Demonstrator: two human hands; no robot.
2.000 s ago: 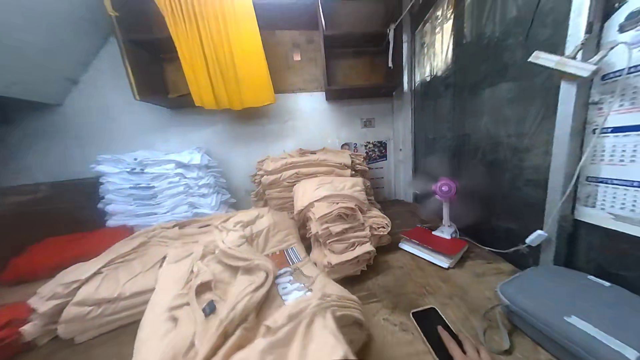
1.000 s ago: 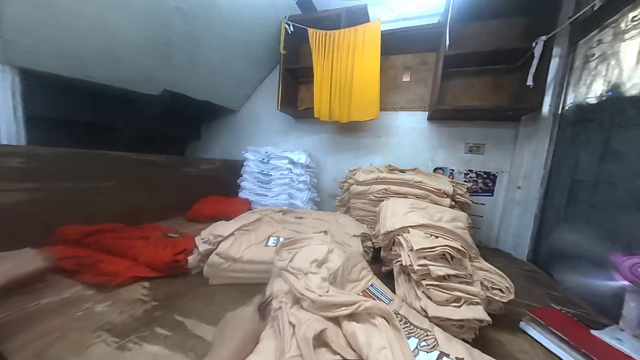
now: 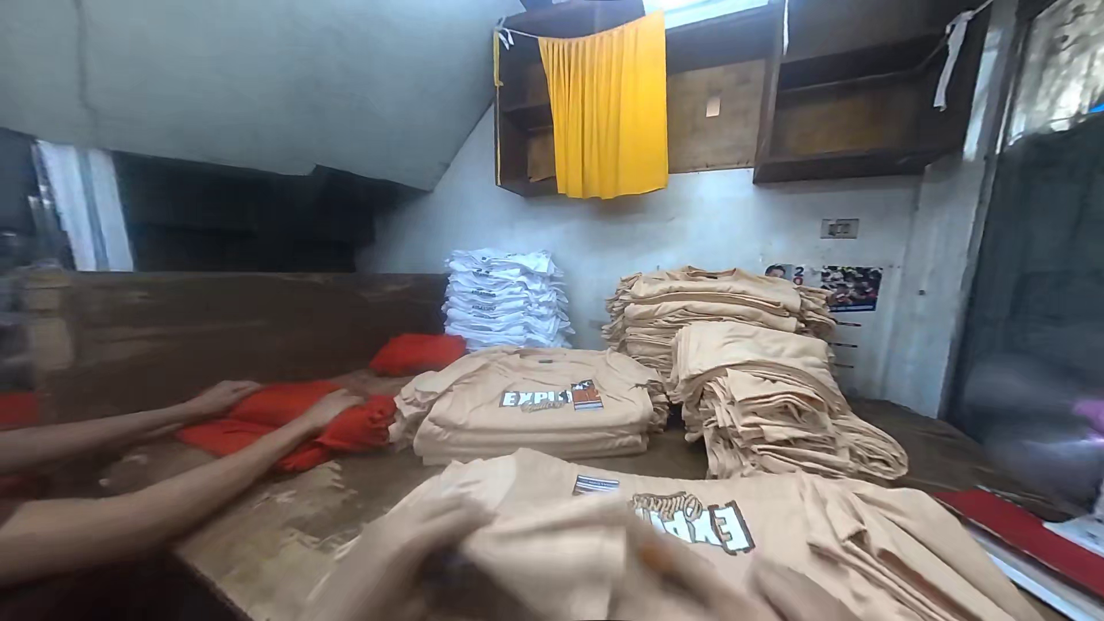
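Low in the head view, my left hand [image 3: 444, 526] and my right hand [image 3: 690, 573] are both blurred by motion. Between them they hold raised cloth of a beige shirt [image 3: 819, 517], which lies spread on the near table with its print upside down. Its lower edge runs out of view. Just beyond it sits a pile of folded beige shirts [image 3: 535, 431] with a printed front on top. More beige shirts [image 3: 759, 414] are piled to the right, before a taller beige stack [image 3: 707, 289].
At the left, another person's hands [image 3: 332, 405] rest on red cloth [image 3: 289, 401]. White folded garments [image 3: 504, 297] stand by the wall. A red-covered book or folder [image 3: 1026, 535] lies at the right edge. Yellow cloth [image 3: 608, 112] hangs from the wall cabinet.
Both my hands are now in view, holding the near shirt. Another person's hands now lie on the red cloth. The hand at the phone two seconds ago is out of view. The view turned left.
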